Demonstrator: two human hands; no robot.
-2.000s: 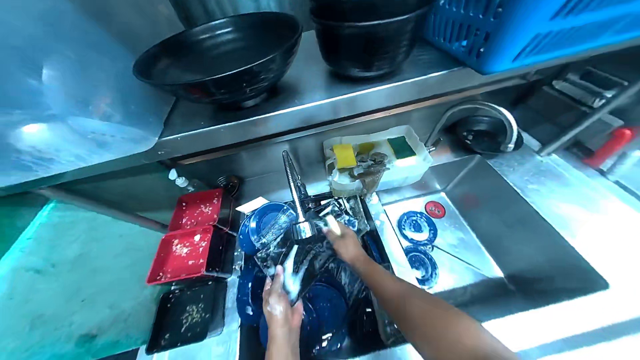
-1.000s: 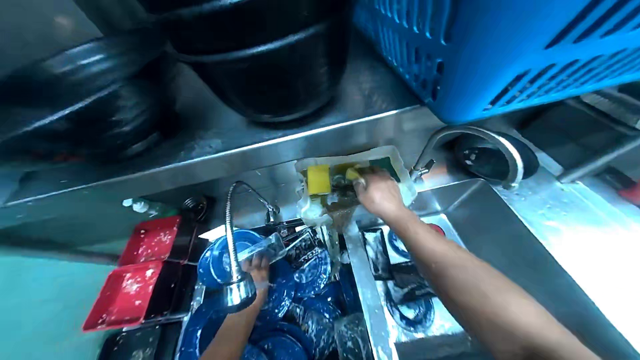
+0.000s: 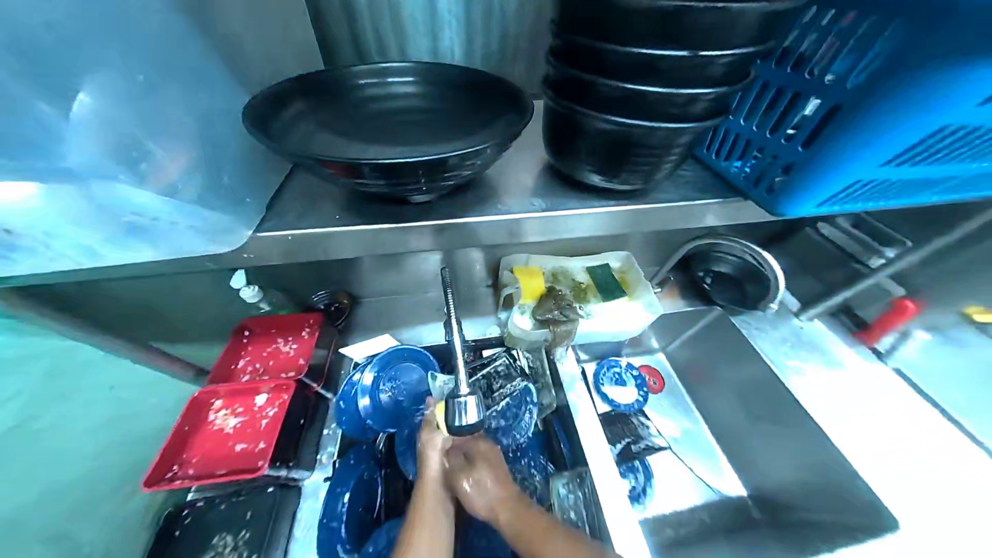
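My left hand (image 3: 431, 442) and my right hand (image 3: 477, 474) are close together over the left sink basin, just below the metal head of a spray faucet (image 3: 465, 409). Something yellow, perhaps a sponge, shows at my left hand's fingers, partly behind the faucet head. What my right hand holds, if anything, is hidden. Around both hands lie blue plates (image 3: 399, 385) and blue bowls (image 3: 349, 500), some with suds. Behind them, a white plastic tub (image 3: 612, 319) holds a yellow sponge (image 3: 530, 284), a green scouring pad (image 3: 605, 282) and a brownish wet cloth or scrubber (image 3: 556, 306).
Red trays (image 3: 225, 434) with food bits and a black tray (image 3: 225, 519) stand at left. The right basin (image 3: 775, 434) contains small blue plates (image 3: 620, 384). On the steel shelf (image 3: 496, 225) above are a wide black bowl (image 3: 387, 116), stacked black bowls (image 3: 628, 139) and a blue plastic basket (image 3: 860, 132).
My right hand has left the white tub and come down beside my left hand over the left basin. The view has shifted markedly.
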